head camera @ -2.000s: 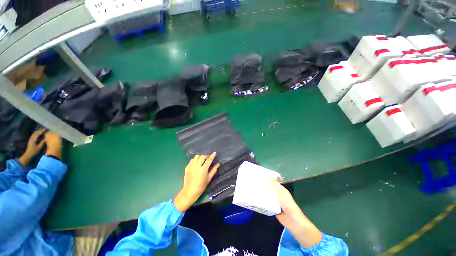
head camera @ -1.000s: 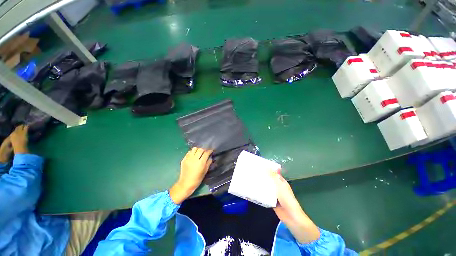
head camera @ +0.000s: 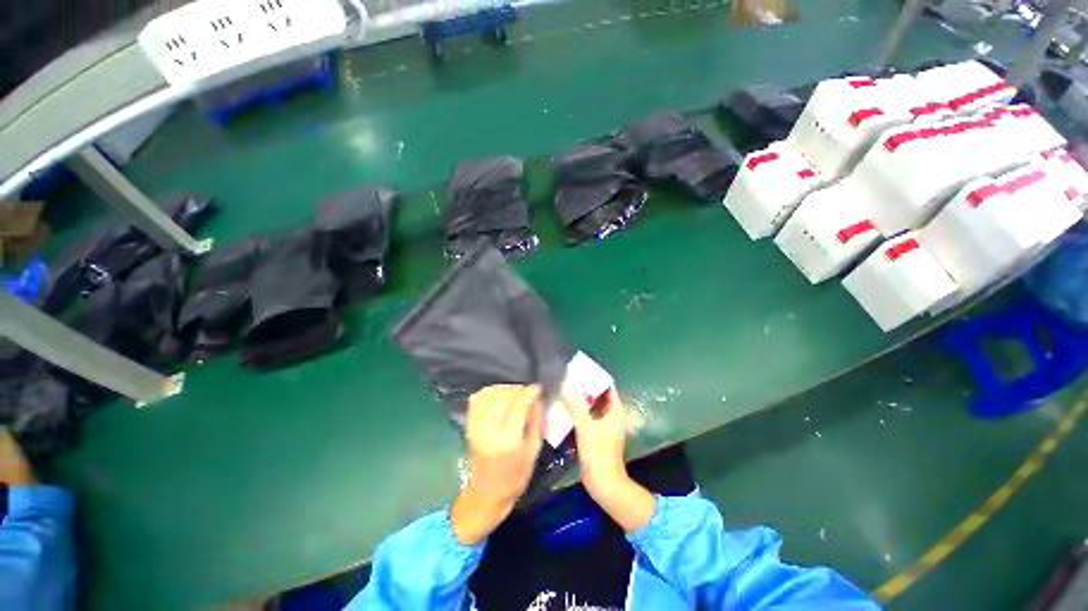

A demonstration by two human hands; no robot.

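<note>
A flat black plastic bag [head camera: 483, 313] lies at an angle on the green bench in front of me, its near end raised. My left hand [head camera: 504, 436] grips the bag's near edge, fingers bent. My right hand [head camera: 603, 444] holds a white product box [head camera: 585, 384] against the bag's near end, close to my left hand. The box is partly covered by the bag and my fingers. How far it is inside the bag cannot be told.
Packed black bags [head camera: 492, 203] lie in a row along the bench's far side. White boxes with red stripes [head camera: 889, 281] are piled at right. A metal post [head camera: 90, 355] stands at left, near another worker's blue sleeve [head camera: 38, 543]. A blue stool [head camera: 1008, 358] is at right.
My right hand has brought the box to the bag's near end. My left hand has gone from resting on the bag to gripping its edge. The bag has turned and lifted. The view has shifted.
</note>
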